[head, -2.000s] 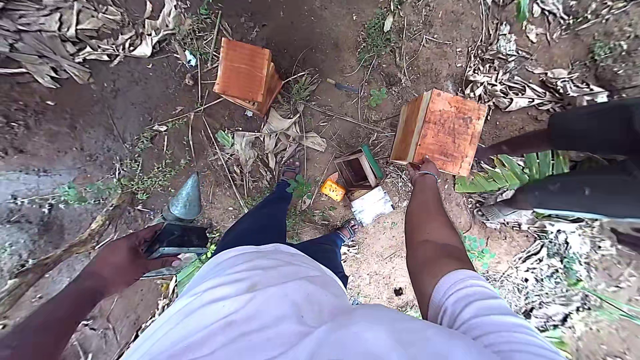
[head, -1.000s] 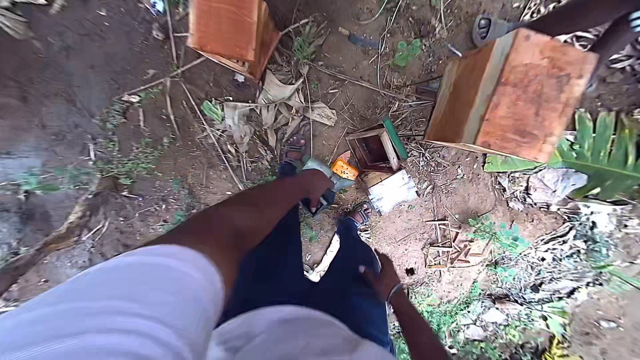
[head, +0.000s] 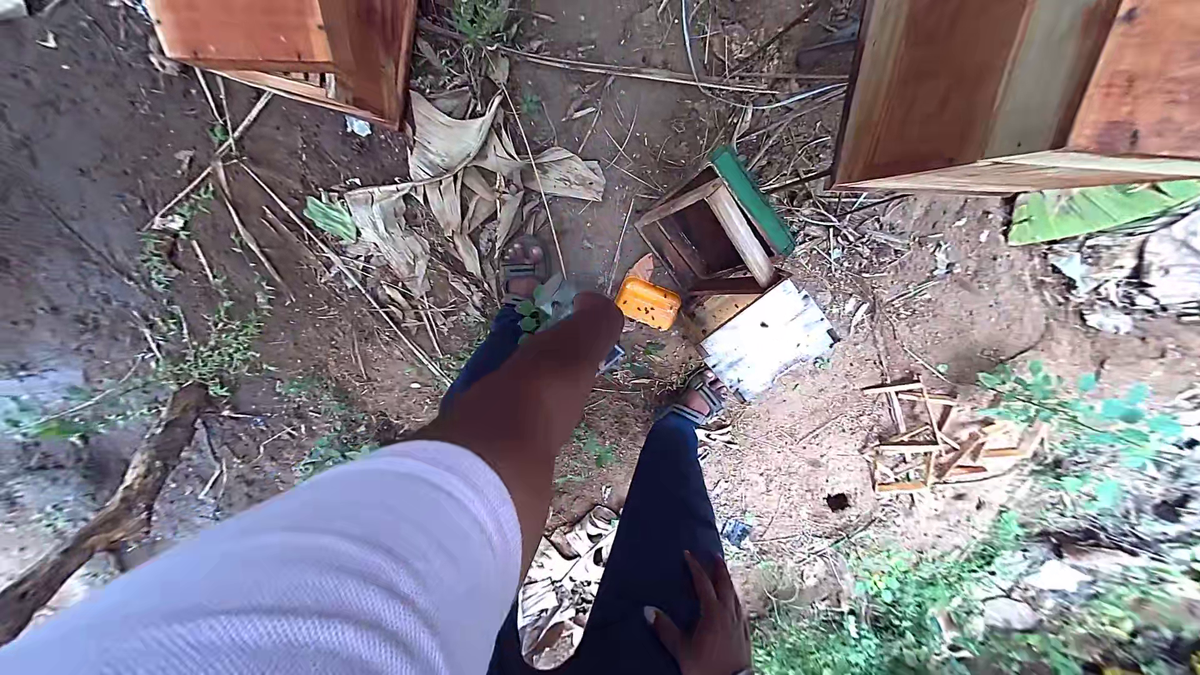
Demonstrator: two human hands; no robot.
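My left hand [head: 597, 319] reaches down between my feet, its fingers mostly hidden by the forearm. It is on a bee smoker; the grey metal cone [head: 561, 295] shows on its left and a dark part on its right. Just right of this hand lies a small orange-yellow plastic container [head: 649, 303] with dark specks. Beyond it an open wooden box [head: 698, 234] with a green side rests tilted, touching or close to a white-painted board [head: 769, 337]. My right hand [head: 701, 614] rests on my right thigh, fingers apart and holding nothing.
Large wooden boxes stand at the upper left [head: 281, 47] and upper right [head: 975, 89]. Small wooden frames [head: 937, 441] lie on the soil at the right. Dry leaves [head: 469, 178] and a thick branch [head: 112, 525] are on the ground at the left.
My left hand has brought the smoker from the far left down between my feet. My right hand has left the large wooden box and come to my thigh. The view has shifted closer to the ground.
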